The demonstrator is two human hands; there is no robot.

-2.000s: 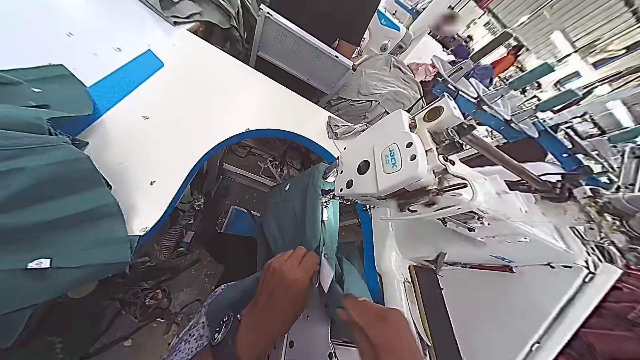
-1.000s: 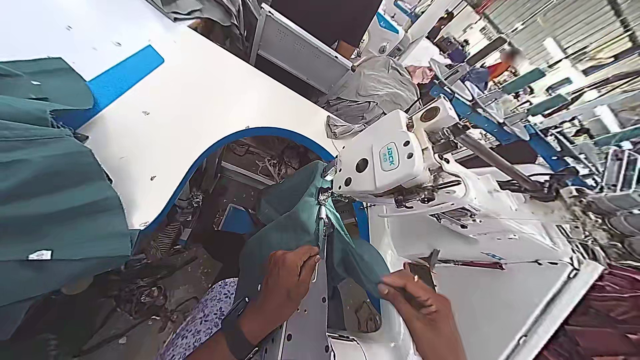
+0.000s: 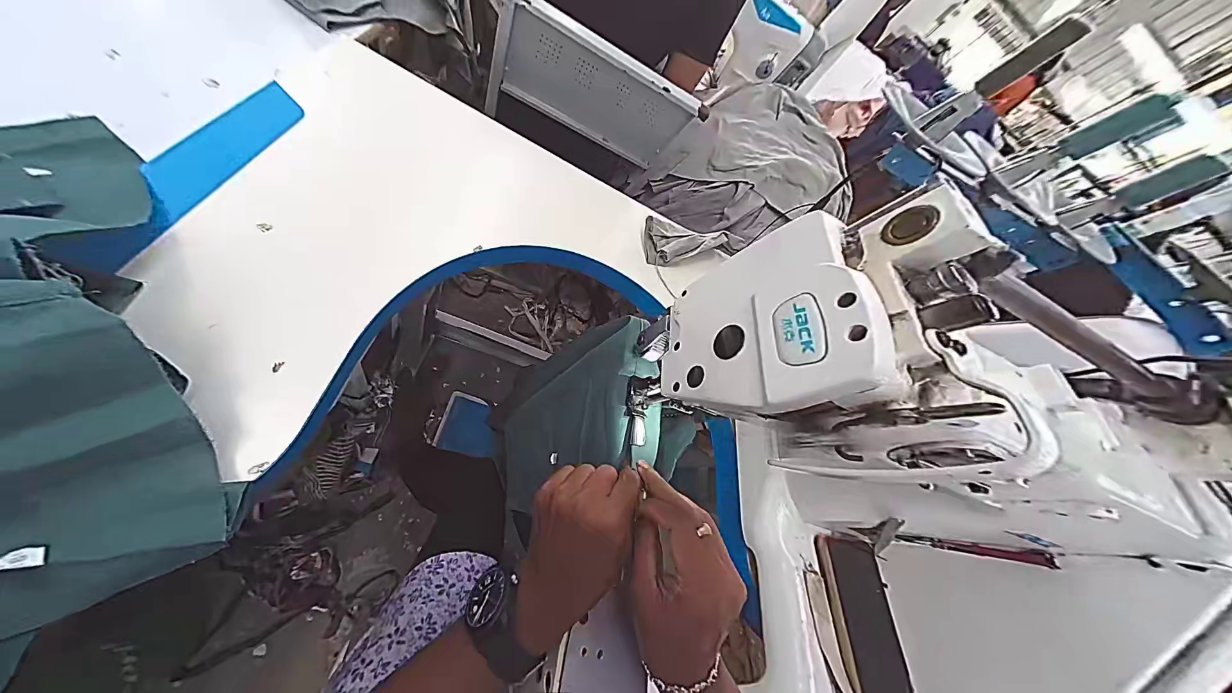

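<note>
Teal-green fabric point(image 3: 577, 404) hangs over the narrow arm of a white Jack sewing machine point(image 3: 789, 318), its edge under the lit needle area. My left hand point(image 3: 582, 525), with a dark watch at the wrist, is closed on the fabric just below the presser foot point(image 3: 637, 399). Against it on the right, my right hand point(image 3: 683, 568), wearing a ring and a bracelet, pinches the fabric edge between its fingertips. Both hands rest over the machine arm, fingertips nearly touching. The part of the fabric beneath the fingers is hidden.
More teal-green cloth pieces point(image 3: 96, 414) lie on the left of the white table point(image 3: 385, 164), which has a curved blue-edged cutout. Grey cloth point(image 3: 751, 164) is heaped behind the machine. Thread scraps and a blue object point(image 3: 469, 423) are down below the cutout.
My right hand has moved left from the spread fabric flap to beside my left hand. The flap held out to the right a second ago is now gathered in at the machine arm.
</note>
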